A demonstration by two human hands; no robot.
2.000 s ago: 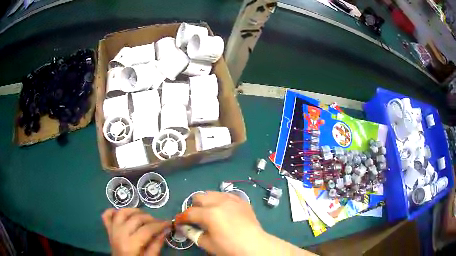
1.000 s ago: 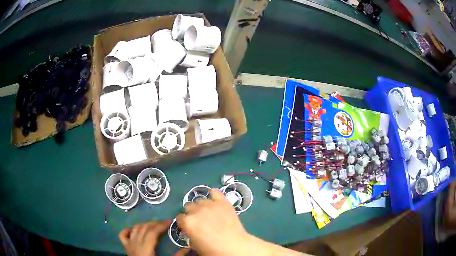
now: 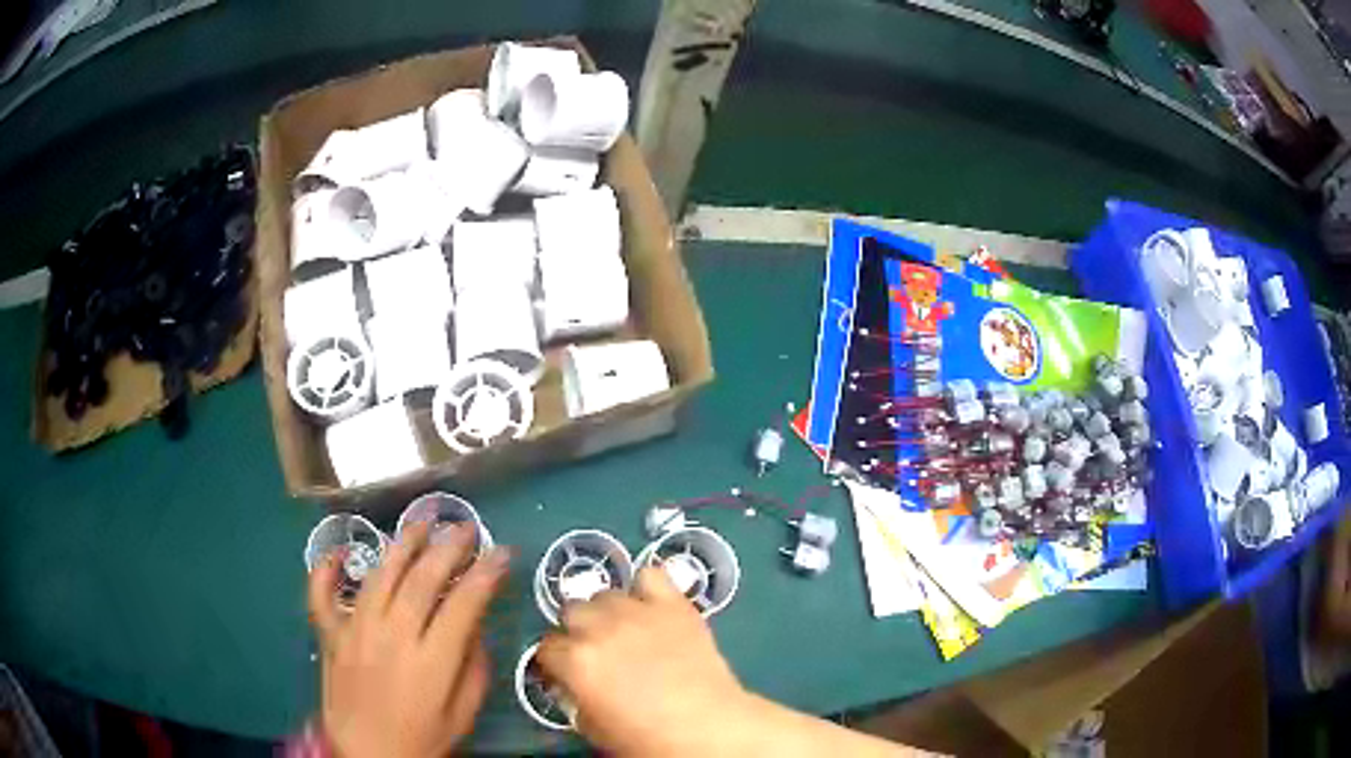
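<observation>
My left hand (image 3: 408,640) lies over two upright white round housings (image 3: 344,542), fingers apart at their rims; whether it grips them is hidden. My right hand (image 3: 640,652) is bent over a group of three upright white housings. Its fingertips are at the front housing (image 3: 534,690) and the right housing (image 3: 702,551); anything inside the fist is hidden. The third housing (image 3: 581,572) shows its spokes and centre hub. Loose silver motors (image 3: 811,542) with thin dark red leads lie right of the housings.
A cardboard box (image 3: 489,471) of white housings stands behind. Black parts (image 3: 148,289) lie on cardboard at far left. Many motors (image 3: 1037,452) lie on printed sheets (image 3: 1089,329) at right, beside a blue bin (image 3: 1181,526) of white parts. An open carton (image 3: 1171,696) is below.
My left hand has moved from beside the front housing up over the two left housings. My right hand stays near the group; the orange handle seen earlier no longer shows.
</observation>
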